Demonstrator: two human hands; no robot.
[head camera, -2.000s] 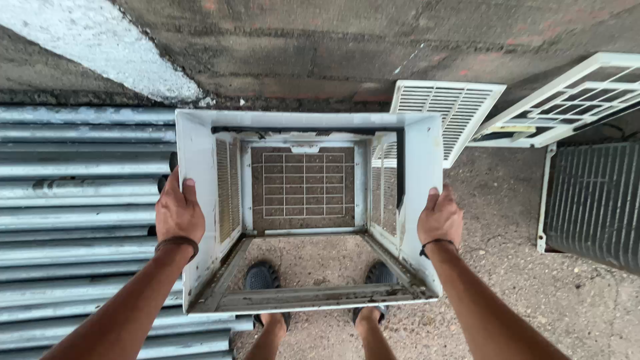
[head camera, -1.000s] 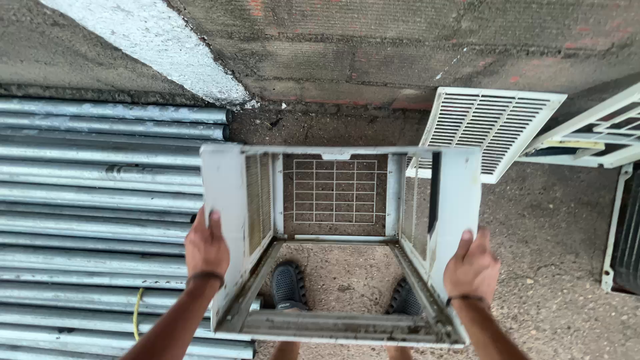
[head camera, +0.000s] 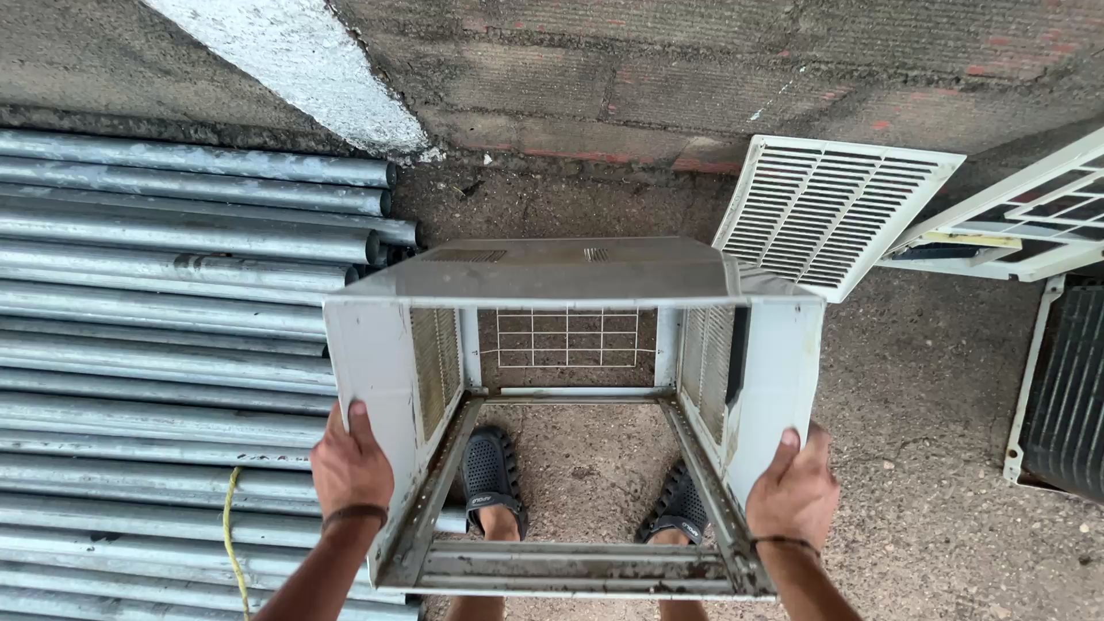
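A white metal air conditioner housing (head camera: 780, 379), with vented sides and dirty lower rails, is held up in front of me. My left hand (head camera: 352, 466) grips its left side panel, thumb on the face of the panel and fingers mostly hidden behind it. On the opposite panel my right hand (head camera: 793, 487) has the same kind of hold, thumb near the lower edge. A white wire grid (head camera: 567, 338) shows at the far end of the housing. Through the open bottom I see both my feet in dark clogs (head camera: 492, 470) on rough ground.
Many galvanized metal pipes (head camera: 155, 345) lie stacked at the left, with a yellow cord (head camera: 229, 543) over them. A white louvered grille (head camera: 828, 216) leans on the block wall (head camera: 690, 78). Right of it are a white plastic frame (head camera: 1018, 241) and a finned coil (head camera: 1065, 388).
The housing has tilted so that its outer top face now shows; earlier I looked mostly through it. Both hands have kept their hold on the side panels.
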